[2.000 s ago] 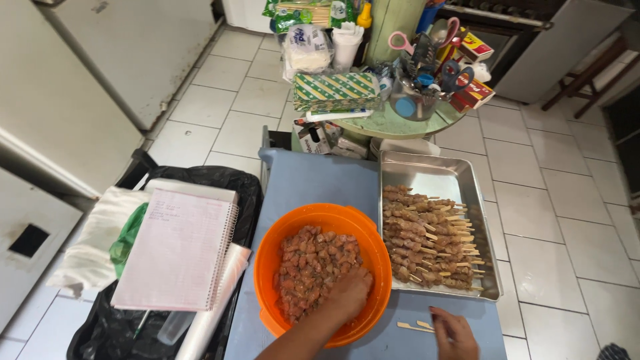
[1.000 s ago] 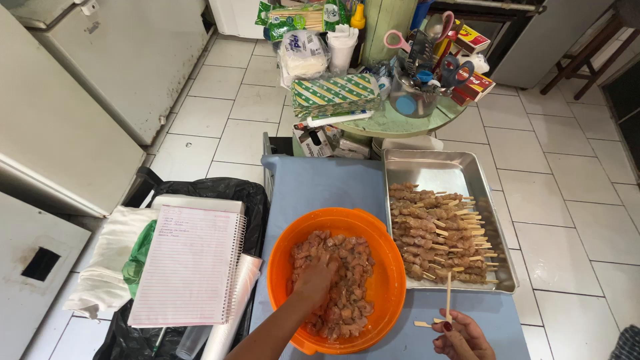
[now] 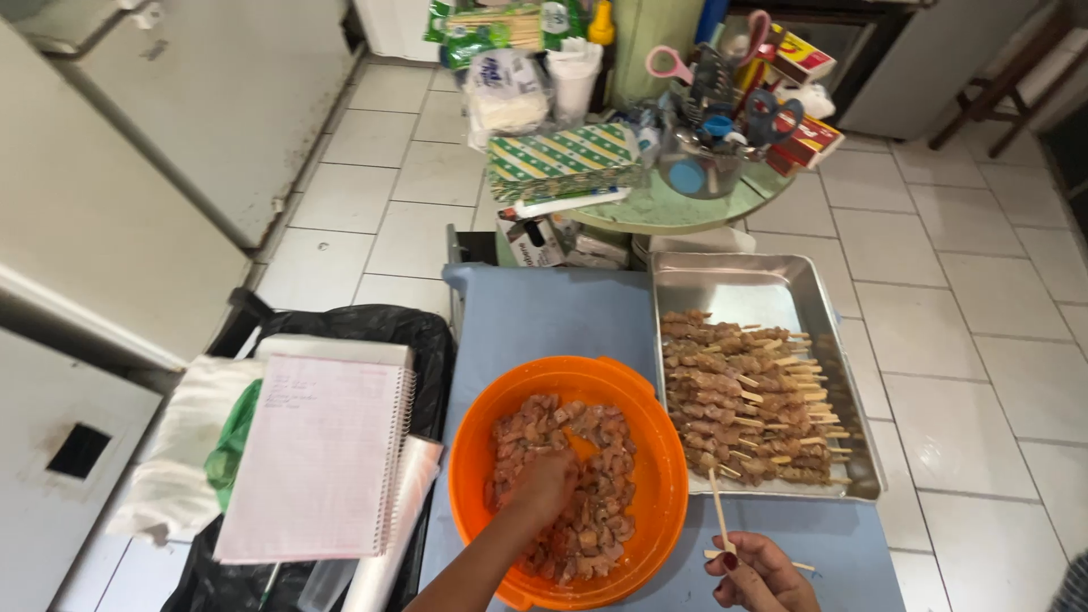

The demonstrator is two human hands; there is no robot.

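An orange plastic bowl (image 3: 671, 476) of diced raw meat (image 3: 595, 518) rests on the blue tabletop. Inside it, my left hand (image 3: 548, 489) is down among the pieces; its fingertips are hidden, so what they grip cannot be told. My right hand (image 3: 752, 574) pinches a bare wooden skewer (image 3: 720, 510), held nearly upright, just right of the bowl. Another flat wooden stick (image 3: 801, 565) lies behind those fingers. To the right, a metal tray (image 3: 722, 268) holds a pile of raw meat skewers (image 3: 739, 399), their stick ends mostly pointing right.
At the left, a spiral notebook (image 3: 314, 459) with handwriting lies over a black plastic bag (image 3: 365, 323). Beyond the blue table (image 3: 552, 306), a round green table (image 3: 680, 217) carries a container of utensils and scissors, matchboxes, a patterned packet (image 3: 565, 161) and plastic cups (image 3: 574, 76).
My right hand lifted a skewer upright after being low by the sticks on the table two seconds ago. My left hand has shifted within the meat, where a patch of orange bowl bottom now shows.
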